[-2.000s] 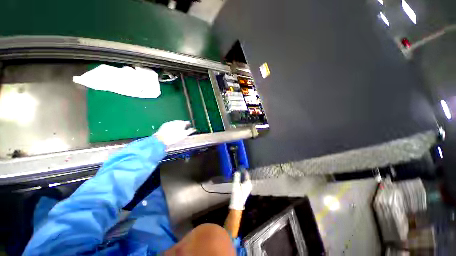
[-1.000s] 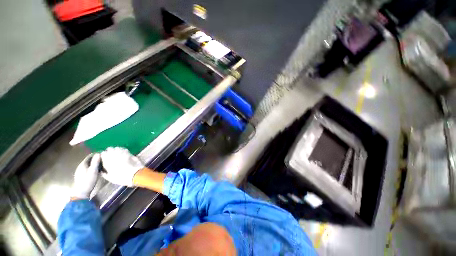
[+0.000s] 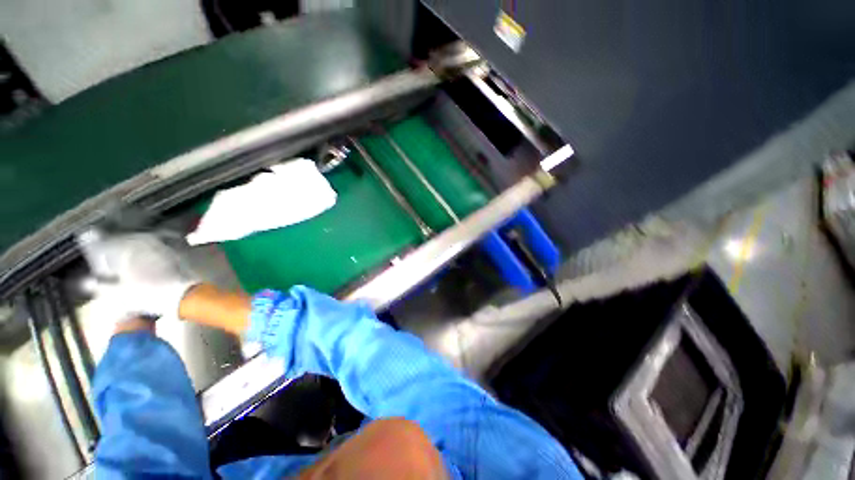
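Note:
My left hand [image 3: 134, 302] and my right hand [image 3: 172, 276], both in white gloves, overlap above the metal plate [image 3: 206, 354] at the left part of the conveyor. Both are blurred, and whether they hold anything cannot be told. The white cloth [image 3: 267, 202] lies crumpled on the green mat [image 3: 319, 251] between the conveyor rails [image 3: 412, 267]. A narrow light edge of a carrier frame [image 3: 511, 111] shows at the dark machine's opening; the rest of it is hidden.
The dark machine [image 3: 647, 103] stands at upper right. A blue bracket [image 3: 521, 251] sits on the outer rail. A black bin [image 3: 572, 347] with a silver frame [image 3: 647, 384] stands on the floor at lower right. Crossbars [image 3: 392, 187] span the rails. A green bench [image 3: 216, 94] lies beyond.
The hands, apart two seconds ago, came together over the near rail and now overlap farther across the conveyor. The populated board at the machine's opening no longer shows. The view has turned.

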